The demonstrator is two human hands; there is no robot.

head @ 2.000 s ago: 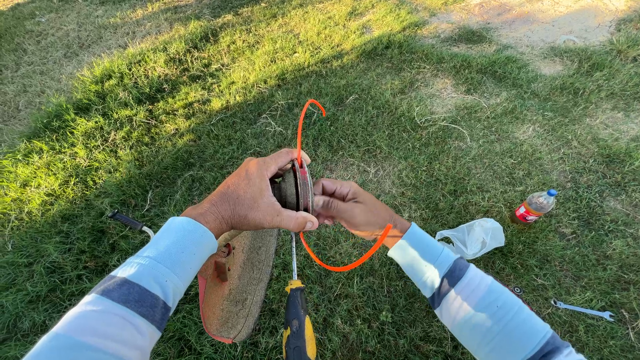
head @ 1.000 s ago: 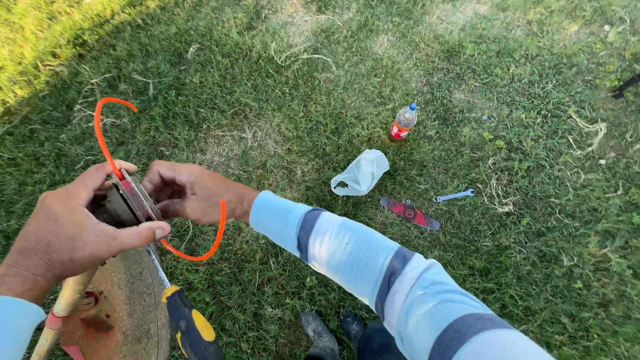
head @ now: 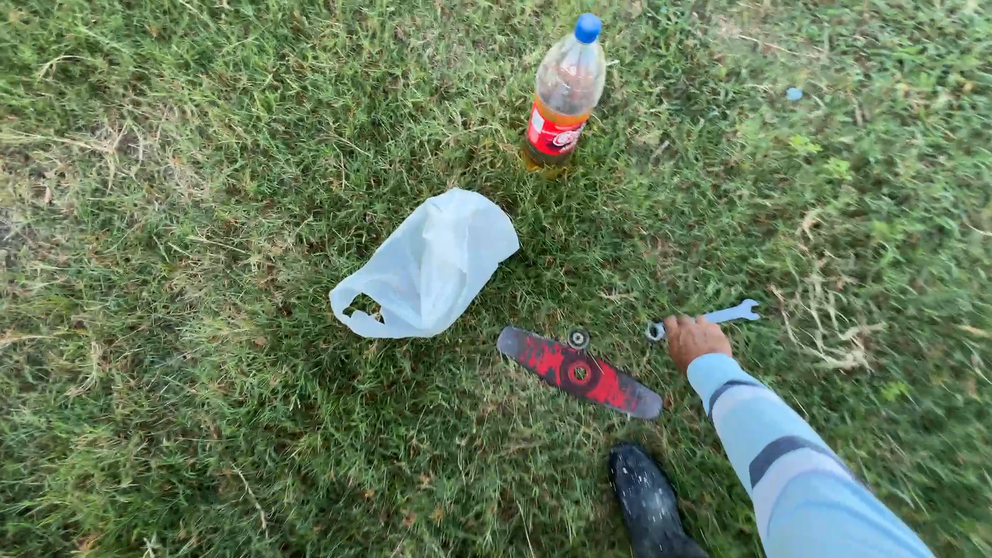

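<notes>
My right hand (head: 697, 342) reaches down to the grass, its fingers around the middle of a combination wrench (head: 731, 313). The wrench's ring end shows left of the fingers and its open jaw to the right. Just left of the hand lie a red and dark metal cutter blade (head: 580, 373) with a central hole and a small round metal part (head: 578, 339) at its upper edge. My left hand is out of view, as are the trimmer head and the orange line.
A white plastic bag (head: 434, 267) lies on the grass left of the blade. Beyond it stands a plastic bottle (head: 568, 89) with a blue cap, partly filled. A dark boot (head: 649, 500) is at the bottom. Dry grass stems (head: 833, 325) lie right of the wrench.
My right hand has left the trimmer head and taken hold of the wrench on the grass. The view has swung right and down, leaving my left hand and the trimmer head out of frame.
</notes>
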